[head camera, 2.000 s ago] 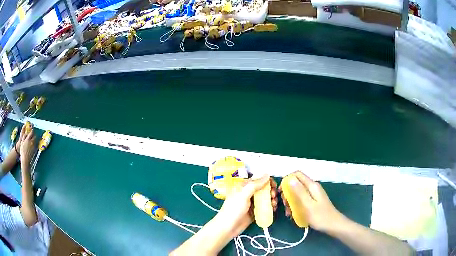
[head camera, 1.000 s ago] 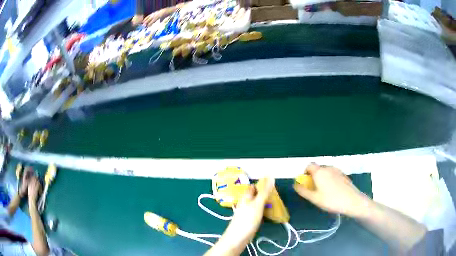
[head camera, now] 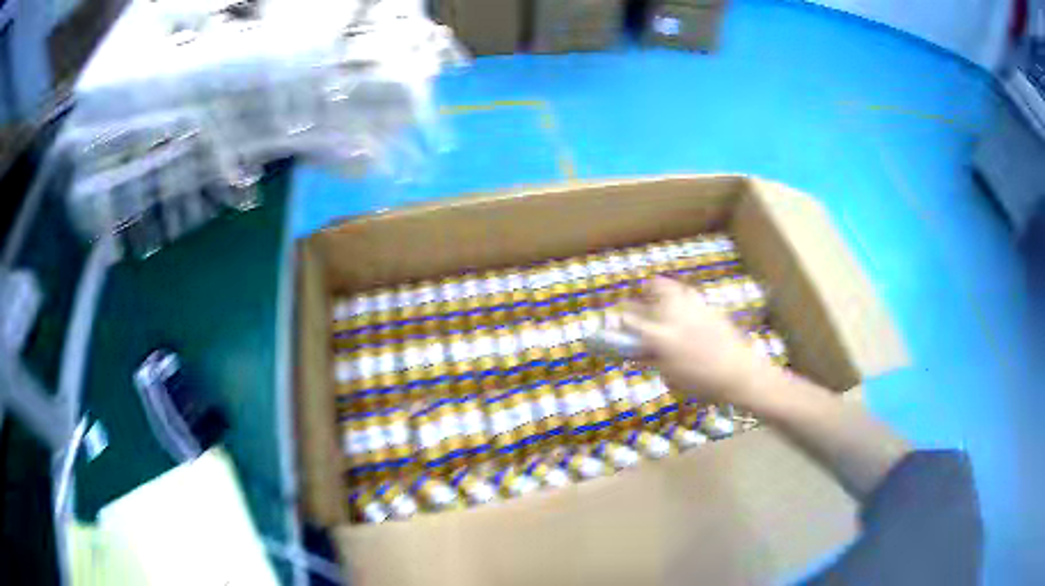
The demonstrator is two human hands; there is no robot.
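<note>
An open brown carton holds tight rows of banded units in yellow, white and blue. My right hand is over the right middle of the carton, its fingers down at the tops of the rows. A pale, blurred piece shows at my fingertips; I cannot tell whether I grip it or whether it is part of a packed unit. Motion blur hides the finger contact. My left hand is not in the picture.
The green bench edge runs along the carton's left side. On the bench lie a pale yellow sheet and a dark device with a pale strap or cable. White wrapped bundles are at upper left. Brown boxes stand beyond on the blue floor.
The view has swung from the bench and conveyor to the carton. My right hand has moved from the bench to over the packed rows. My left hand has left the picture.
</note>
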